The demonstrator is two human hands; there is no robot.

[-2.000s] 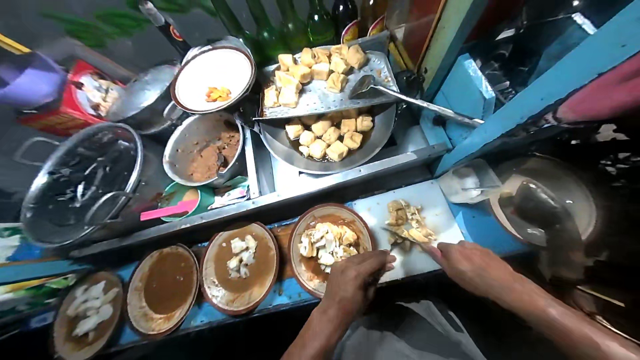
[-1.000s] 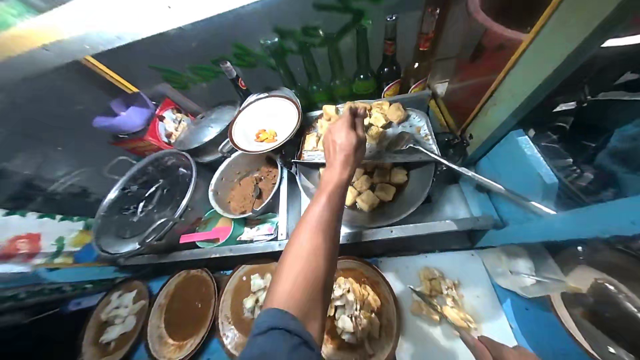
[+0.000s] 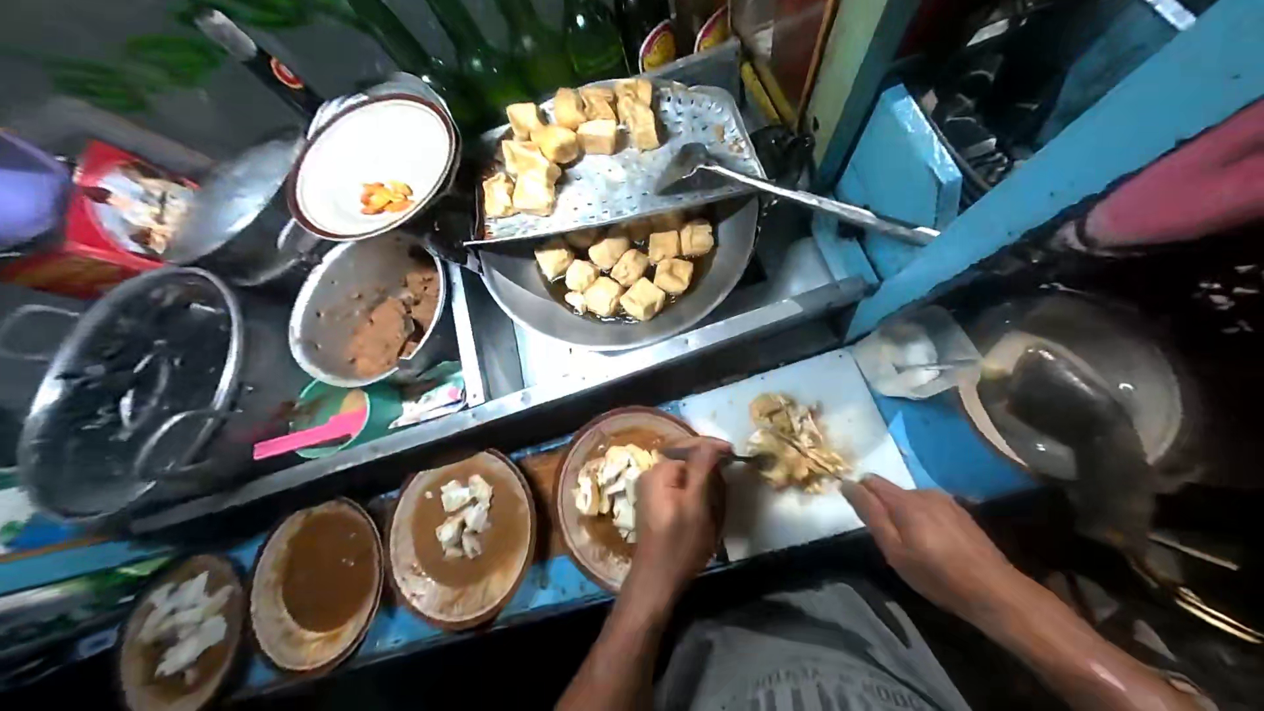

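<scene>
My left hand [image 3: 681, 509] grips the dark handle of a utensil, perhaps a fork, whose tip meets chopped tofu [image 3: 795, 444] on a white cutting board [image 3: 780, 533]. From the other side my right hand [image 3: 923, 533] holds a knife, its blade in the same pile. Left of the board, partly behind my left hand, lies a plate [image 3: 568, 504] of brown sauce topped with pale chunks. Fried tofu cubes [image 3: 558, 145] rest on a perforated metal tray [image 3: 612, 202] over a wok [image 3: 592, 331], where more cubes sit in oil. A metal spatula [image 3: 810, 197] lies across the tray.
Several sauce plates, including one [image 3: 462, 583] with pale chunks, line the ledge. Behind are a pot of brown paste [image 3: 380, 326], a green bowl with a pink spoon [image 3: 311, 434], a large water-filled pot [image 3: 128, 395] and a white bowl [image 3: 375, 148]. A plastic container [image 3: 913, 351] borders the board.
My left hand has come back from the tofu tray to the cutting board and now holds a utensil. Fewer cubes lie on the tray than two seconds ago.
</scene>
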